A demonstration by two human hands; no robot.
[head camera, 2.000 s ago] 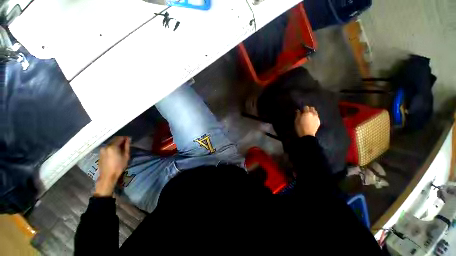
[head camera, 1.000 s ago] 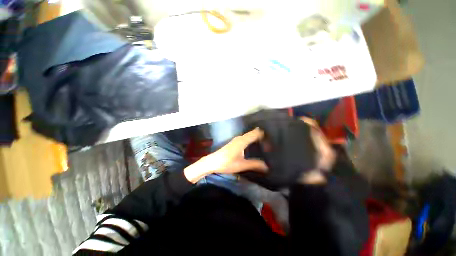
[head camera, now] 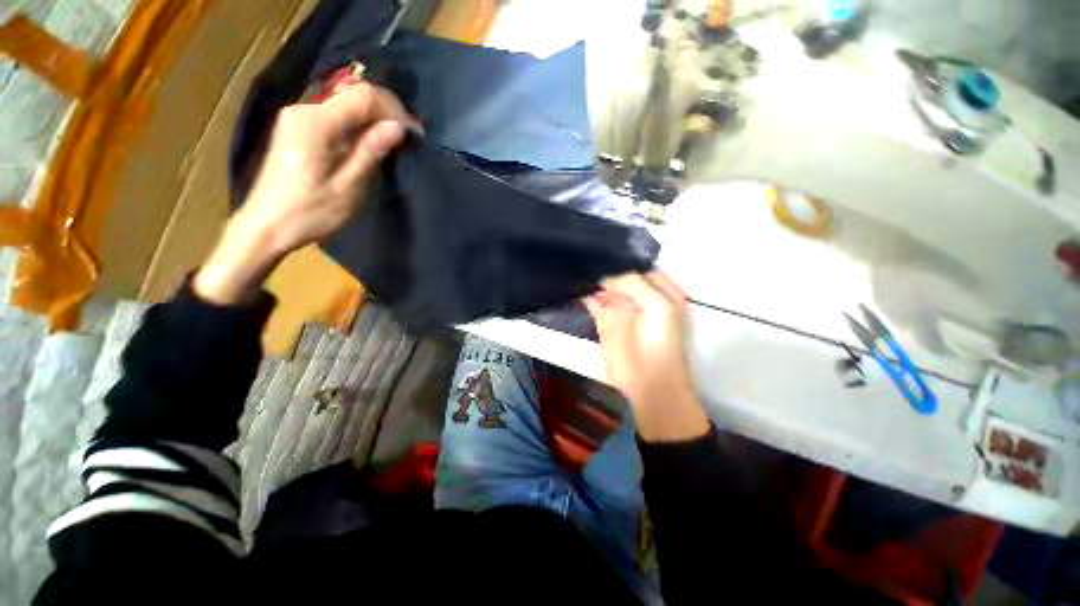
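A dark garment panel point(head camera: 486, 243) hangs over the left front edge of the white table, with its near corner raised between my hands. My left hand point(head camera: 320, 166) pinches the cloth at its upper left. My right hand point(head camera: 643, 331) holds the cloth's right corner with the fingertips, over the table edge. A bluish-grey cloth part point(head camera: 509, 101) lies behind it, with a shiny crumpled part point(head camera: 580, 195) under the panel. The presser foot area point(head camera: 651, 184) is just beyond the cloth, blurred.
Blue-handled snips point(head camera: 897, 361) and small dark metal bits point(head camera: 850, 369) lie right on the table point(head camera: 770, 403). A yellow tape roll point(head camera: 801, 211) lies near the machine head point(head camera: 876, 130). A white block with a red-brown label point(head camera: 1016, 456) is at right. Taped cardboard point(head camera: 178, 178) stands left.
The view has turned left towards the machine. My hands have moved from the dark cloth over my lap to the panel at the table's left, and both now grip cloth there.
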